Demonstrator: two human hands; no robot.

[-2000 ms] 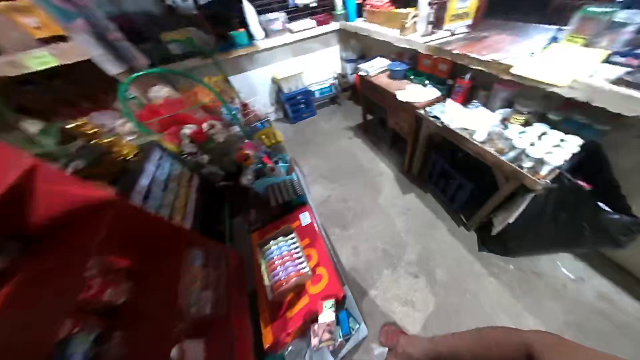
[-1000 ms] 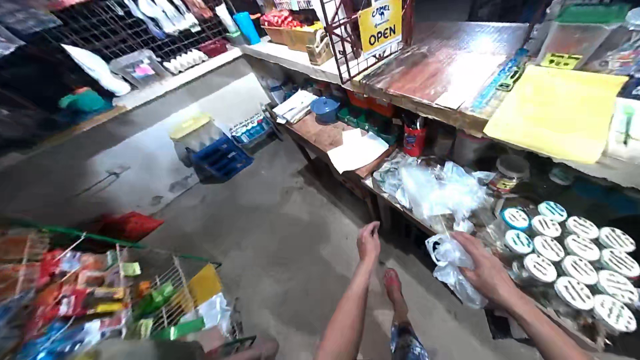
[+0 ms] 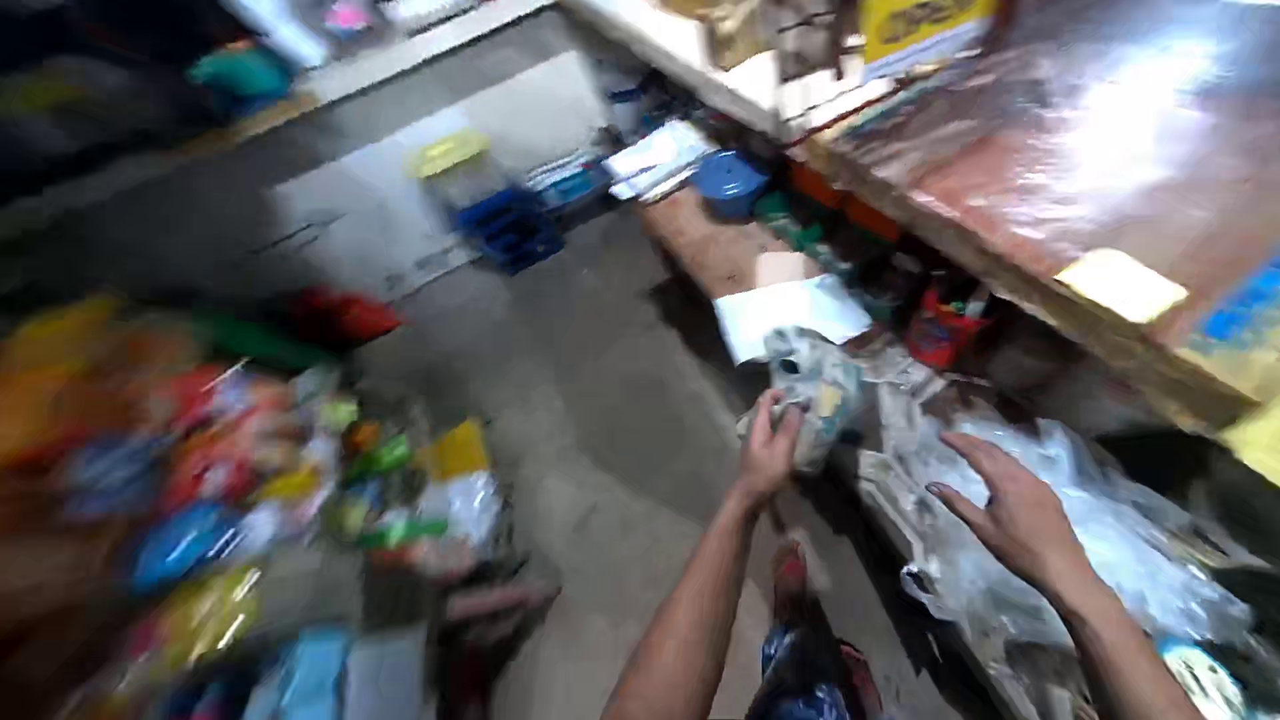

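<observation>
My left hand is closed on a crumpled, pale grey-green bundle, its material blurred, above the floor beside the wooden table. My right hand hangs over a heap of clear plastic bags on the table, its thumb and fingers apart and nothing seen between them. A white sheet lies on the far part of the table, just beyond the bundle. One foot shows on the floor below my left hand.
A worn counter overhangs the table on the right. Blurred colourful packets fill a rack at left. A blue lidded pot sits on the far table; a blue crate stands by the wall. A jar lid shows at lower right.
The clear plastic bag that was in my right hand one second ago is no longer in it. My left hand, empty then, now has the crumpled bundle.
</observation>
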